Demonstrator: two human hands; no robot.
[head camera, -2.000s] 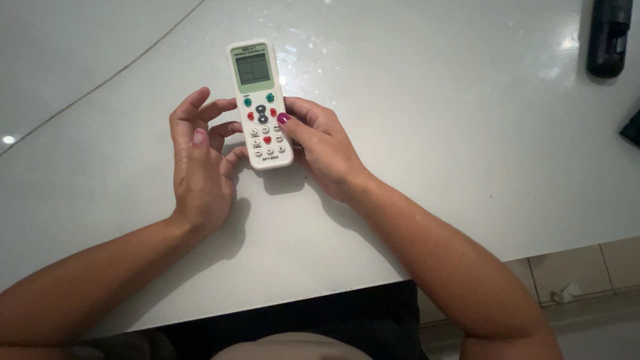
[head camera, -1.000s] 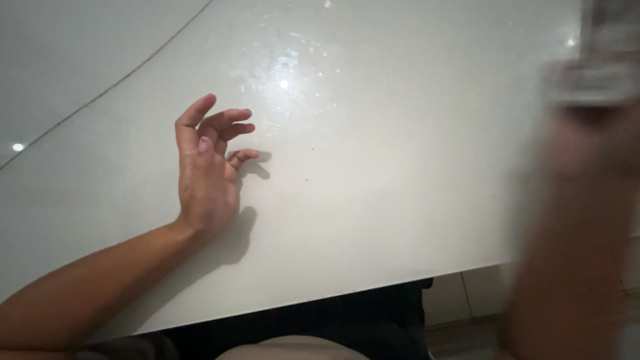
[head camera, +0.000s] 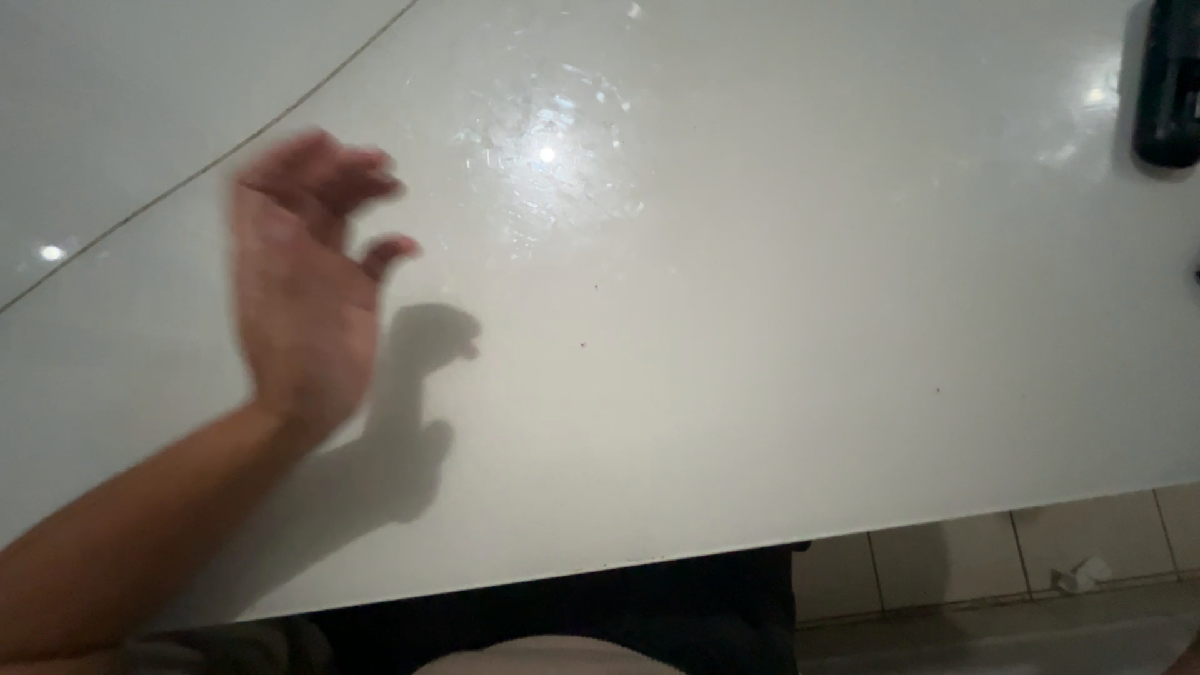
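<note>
My left hand (head camera: 309, 272) is raised over the left part of the glossy white tabletop (head camera: 750, 309), a little blurred. Its fingers are curled and apart, with nothing between them, and its shadow falls on the surface to the right. My right hand is out of view. No remote control shows in the head view now.
A black object with a rounded end (head camera: 1167, 103) lies at the upper right edge. Past the table's near edge are floor tiles (head camera: 937, 572) and a small crumpled white thing (head camera: 1083, 574). A thin dark line crosses the tabletop at upper left.
Two seconds ago my hands were at a white remote control; one second ago my right arm was blurred at the far right. Both remote and right hand have left view. My left hand has lifted.
</note>
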